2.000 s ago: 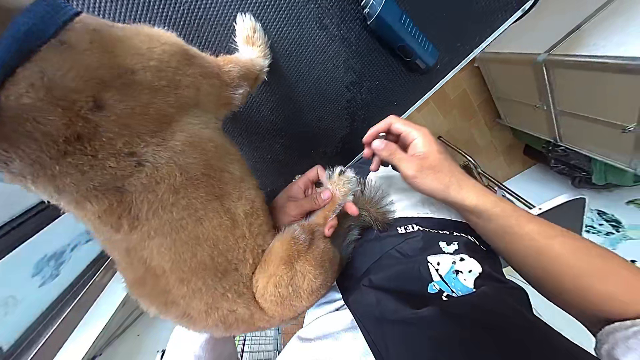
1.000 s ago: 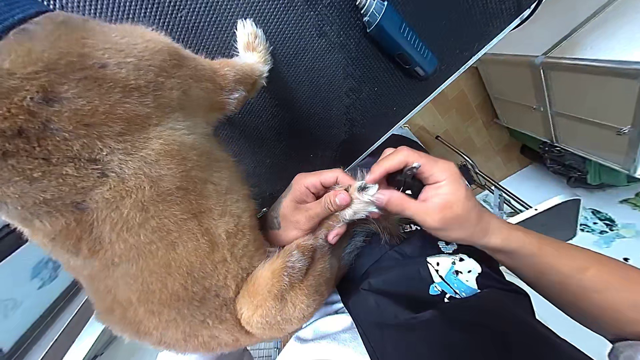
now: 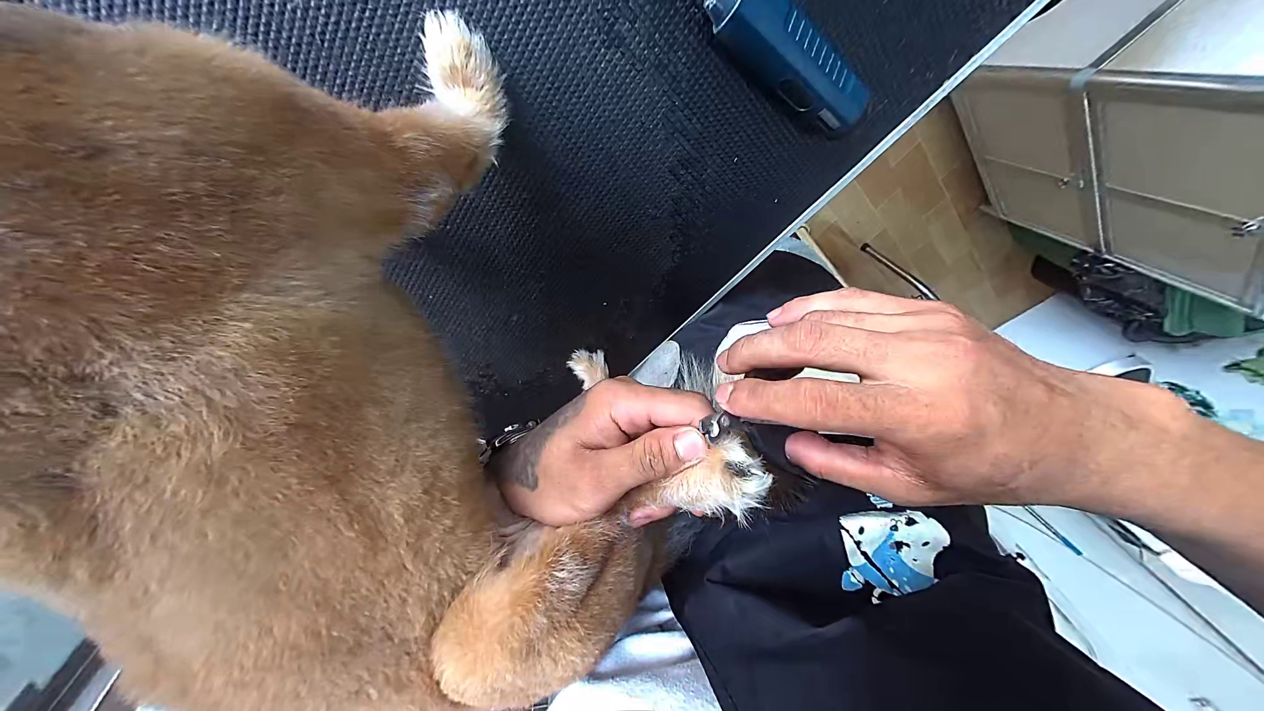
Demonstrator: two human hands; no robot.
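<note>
A tan dog (image 3: 247, 375) fills the left of the view, its coat short. My left hand (image 3: 602, 449) grips one of its paws (image 3: 726, 479), thumb and forefinger beside the dark pads and a claw. The paw has pale fur and points right, over my lap. My right hand (image 3: 889, 395) is close on the paw's right side, fingers apart and partly bent; a fingertip is at or near the claw, and whether it touches cannot be told. No tool shows in either hand. Another pale-tipped paw (image 3: 459, 74) extends over the black mat.
Blue cordless clippers (image 3: 790, 59) lie on the black textured table mat (image 3: 592, 197), near its metal-trimmed edge (image 3: 869, 158). Beyond that edge are a tiled floor (image 3: 908, 197) and metal-framed cages (image 3: 1116, 148). A black apron (image 3: 790, 612) with a printed dog covers my lap.
My right hand was raised off the paw, then came in and pinched at it; now its fingers are spread beside it. My left hand has kept its hold on the paw. The view has moved closer.
</note>
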